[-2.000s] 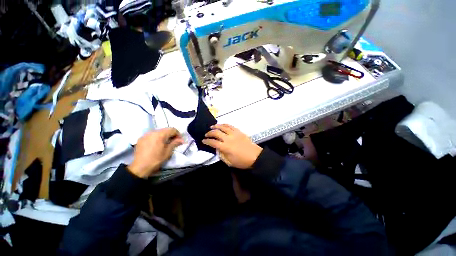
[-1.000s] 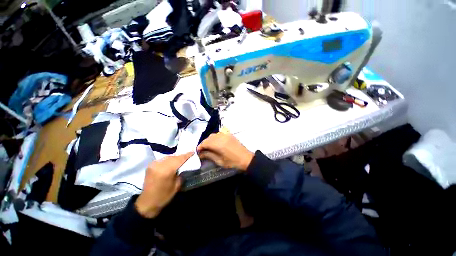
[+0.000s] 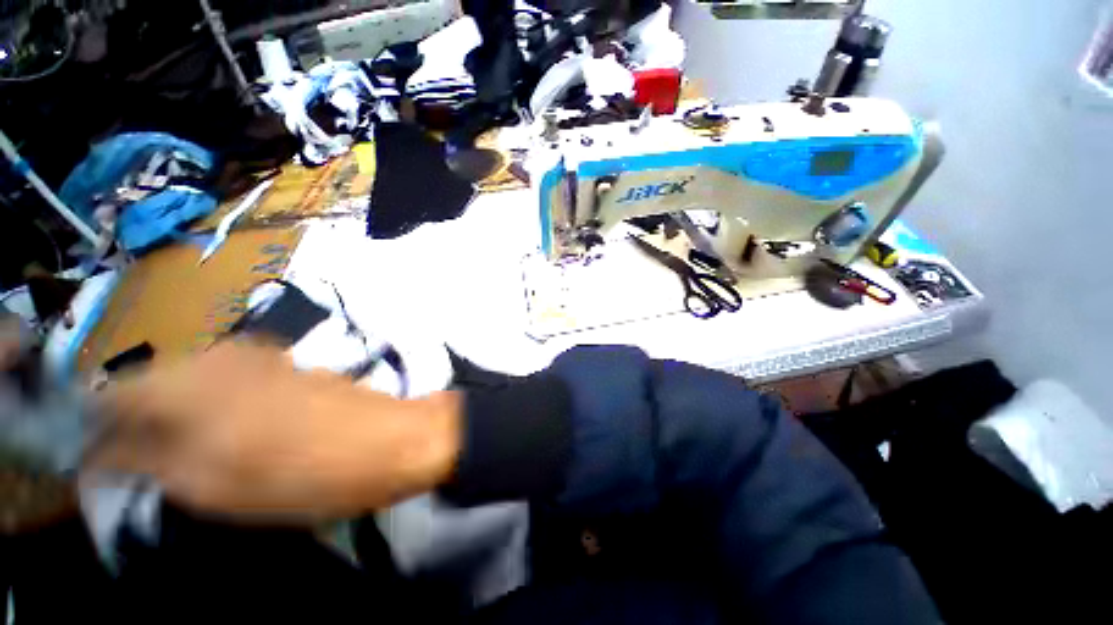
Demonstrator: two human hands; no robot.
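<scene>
My right hand (image 3: 275, 433) is large and strongly blurred, reaching across to the left side; whether it holds anything cannot be told. My left hand (image 3: 31, 494) seems to show only as a blurred skin-toned patch cut off by the left edge, with a blurred greyish thing between the hands. White fabric panels (image 3: 421, 354) with dark bands lie bunched on the table behind my right wrist. A black fabric piece (image 3: 287, 311) lies among them. The sewing machine (image 3: 720, 183) stands beyond my right forearm, with no cloth seen under its needle.
Black shears (image 3: 702, 287) lie under the machine arm. A red-handled tool (image 3: 860, 283) lies near the table's right end. A black panel (image 3: 409, 183) lies left of the machine head. Cardboard (image 3: 183, 287) and cloth heaps (image 3: 147, 189) are at left. Dark cloth hangs below right.
My hands have moved from the table's front edge to the far left. The cloth has shifted left, away from the machine head. The view has turned, so the machine sits lower and further right.
</scene>
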